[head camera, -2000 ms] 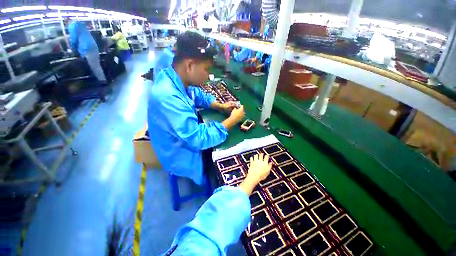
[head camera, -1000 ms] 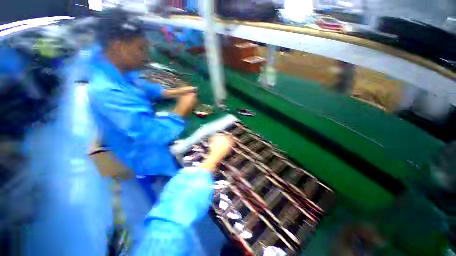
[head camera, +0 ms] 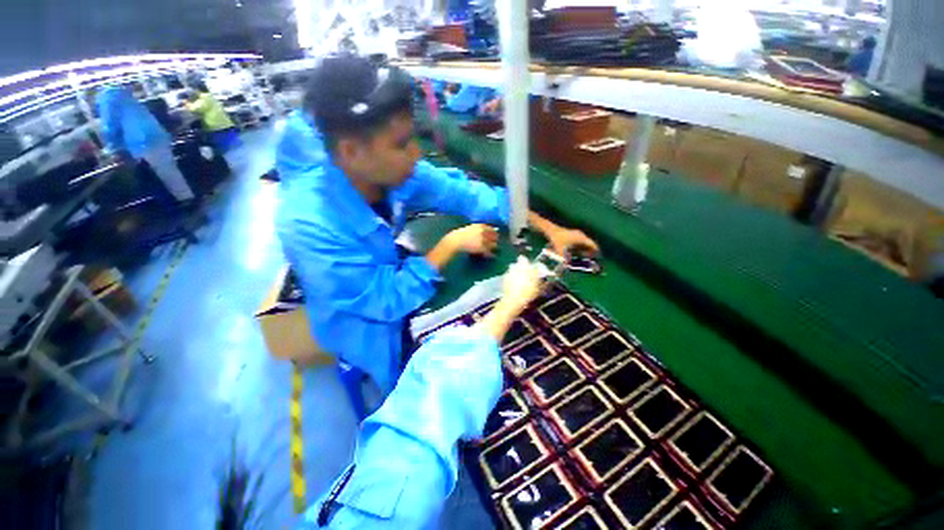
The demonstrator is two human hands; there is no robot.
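My left hand (head camera: 521, 284), bare and in a blue sleeve, reaches over the far end of the black parts tray (head camera: 567, 447). Its fingers are closed on a small phone unit (head camera: 550, 263) with a light rim, partly covered by the fingers and slightly blurred. The tray holds rows of dark, gold-rimmed phone units (head camera: 607, 449) in red-edged slots. A white liner strip (head camera: 455, 308) shows at the tray's far left edge. My right hand is not in view.
A worker in a blue smock (head camera: 347, 264) sits beyond the tray, one hand on a dark unit (head camera: 586, 263) close to my fingers. A white post (head camera: 514, 124) stands just behind. A raised shelf (head camera: 725, 114) runs above the green bench (head camera: 745, 269).
My left hand has moved from above the tray units to beyond its far end, with a unit now visible in it. The other worker has turned and stretched an arm across the bench.
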